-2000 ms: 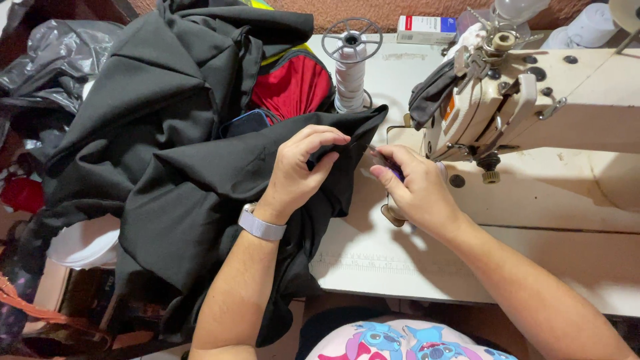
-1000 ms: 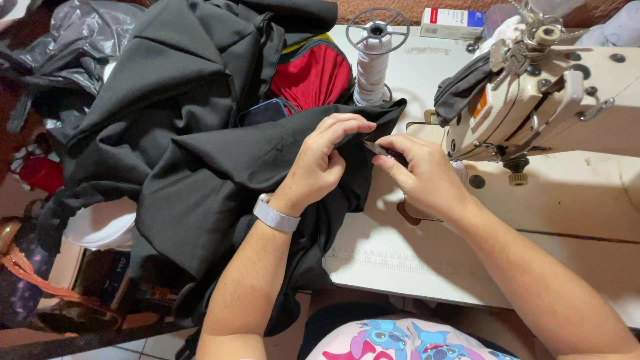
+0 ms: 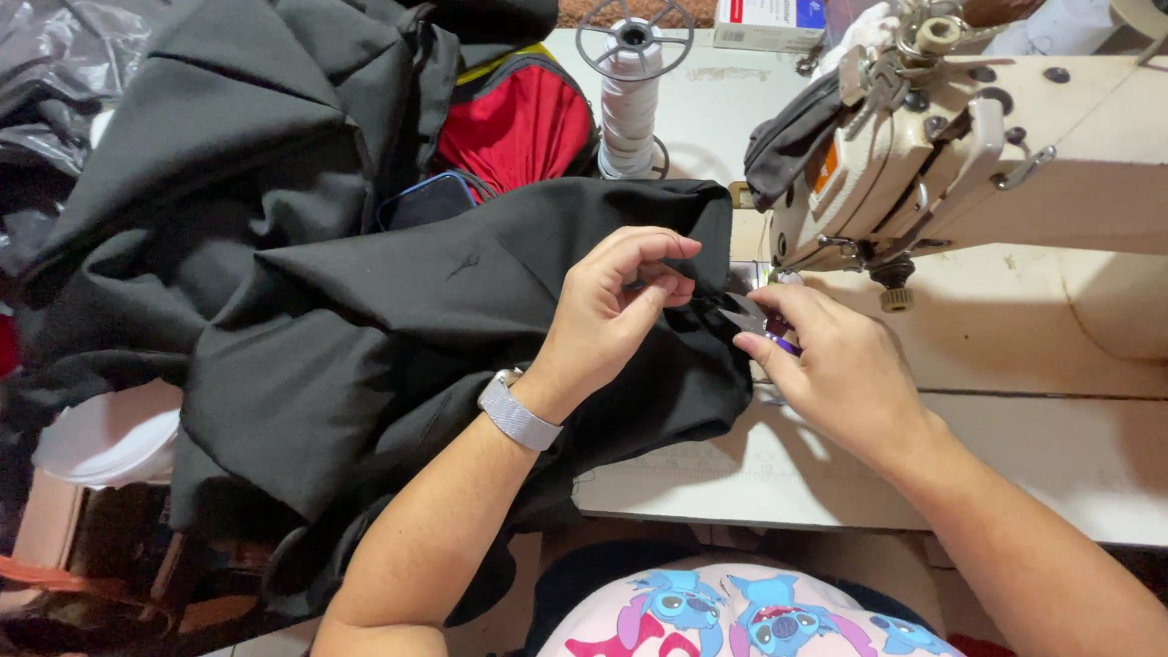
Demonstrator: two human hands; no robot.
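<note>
Black fabric (image 3: 429, 301) spreads over the left of the table, its right edge lying near the sewing machine's needle area. Above that edge is my left hand (image 3: 625, 287), fingers curled and thumb near the fingertips, with what looks like a dark thread between them. In my right hand (image 3: 821, 356) are small thread snips (image 3: 753, 319) with purple on the handle, their blades pointing left toward the fabric edge and my left fingertips. The industrial sewing machine (image 3: 958, 164) stands just beyond my right hand. Its presser foot area is partly hidden.
A cone of white thread or cord (image 3: 628, 123) with a spoked reel on top stands behind the fabric. Left of it lie a red cloth item (image 3: 520, 123) and a phone (image 3: 429, 203). A small medicine-type box (image 3: 769, 25) is at the back. A white round container (image 3: 114, 438) is at left.
The black fabric's end now lies spread wider beneath my hands, its edge open toward the machine. My hands stay close together, and the snips' blades show more plainly.
</note>
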